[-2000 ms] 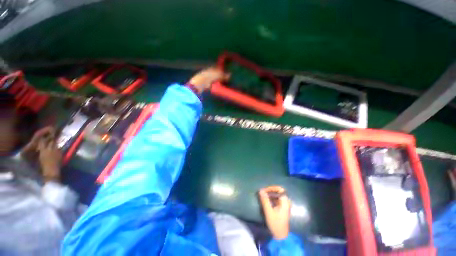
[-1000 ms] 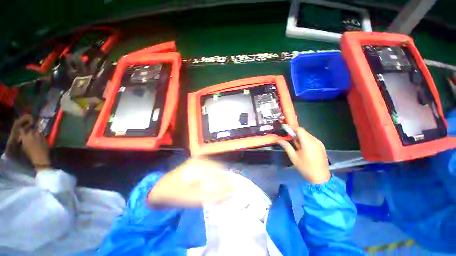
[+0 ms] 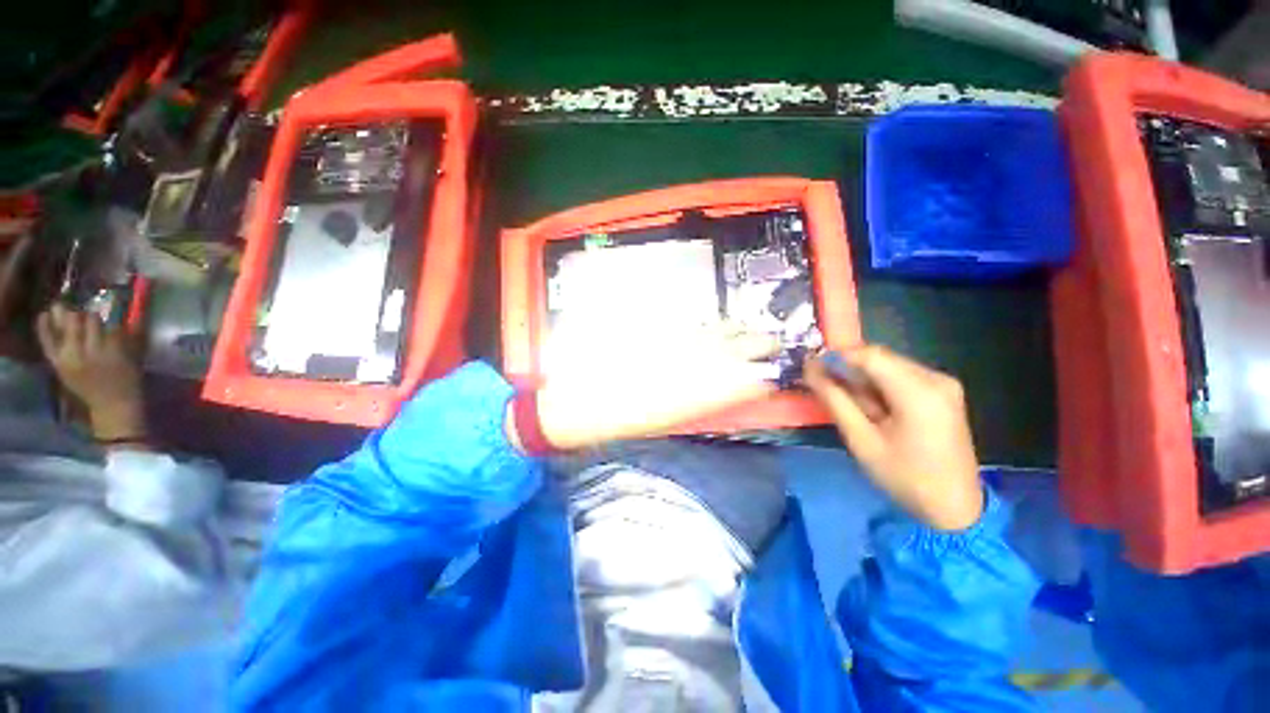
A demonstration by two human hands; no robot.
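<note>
An opened tablet (image 3: 557,258) lies in a red-orange frame (image 3: 836,251) in front of me. Its large battery (image 3: 634,293) glares white, with the mainboard (image 3: 759,265) to its right. A small dark piece (image 3: 791,298) lies over the mainboard. My left hand (image 3: 669,390) reaches across the frame's near edge, fingertips at the board's lower part; glare hides whether it holds anything. My right hand (image 3: 898,425) is at the frame's lower right corner, fingers pinched on a small dark object (image 3: 836,366), too blurred to name.
A blue bin (image 3: 964,188) stands behind right. Another framed tablet (image 3: 334,265) is at left. Stacked red frames (image 3: 1100,320) with a tablet (image 3: 1233,327) are at right. A white frame (image 3: 996,31) is at the top. Another person's hand (image 3: 95,369) is at far left.
My left hand has moved from below the frame onto the tablet and board. The dark square earlier on the battery no longer shows there; a dark piece now shows over the mainboard.
</note>
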